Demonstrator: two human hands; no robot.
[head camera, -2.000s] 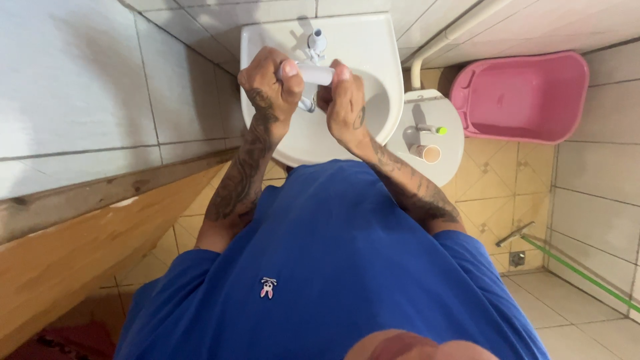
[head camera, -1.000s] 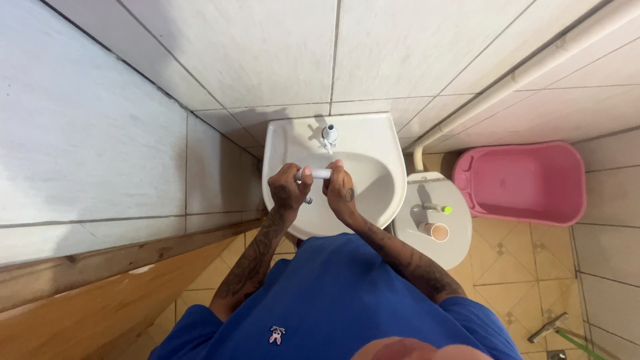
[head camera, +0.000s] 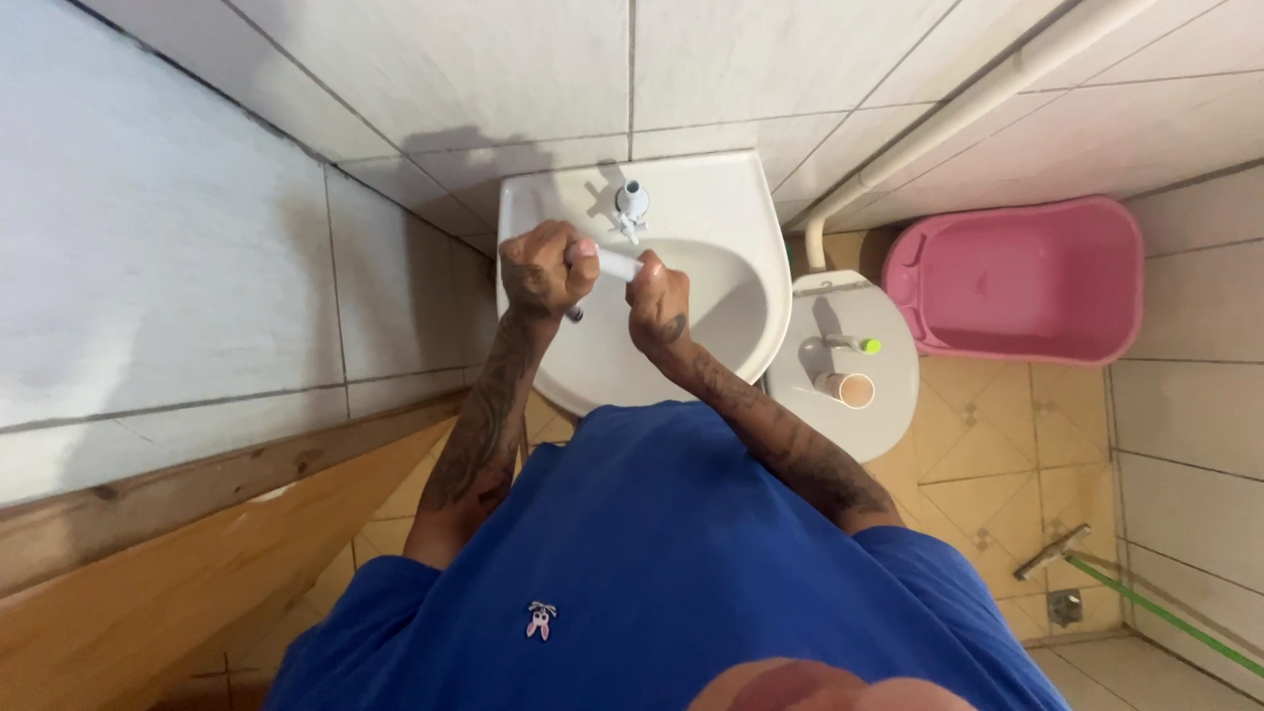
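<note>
Over a white washbasin, my left hand and my right hand grip opposite ends of a white cylindrical object, perhaps a tube or bottle. Fingers cover both its ends, so its exact kind cannot be told. The thumbs lie along it, facing each other. Just beyond the hands, a faucet with a cross-shaped handle stands on the basin's back ledge. A small dark-tipped item shows below my left hand; most of it is hidden.
Right of the basin, a white toilet lid holds a paper cup and a small tube with a green cap. Farther right lies a pink plastic tub. A squeegee with a green handle rests at lower right. A wooden board edges the left.
The view has shifted, showing more wall behind the basin than two seconds ago. Both hands still hold the white object, which now tilts down toward my right hand.
</note>
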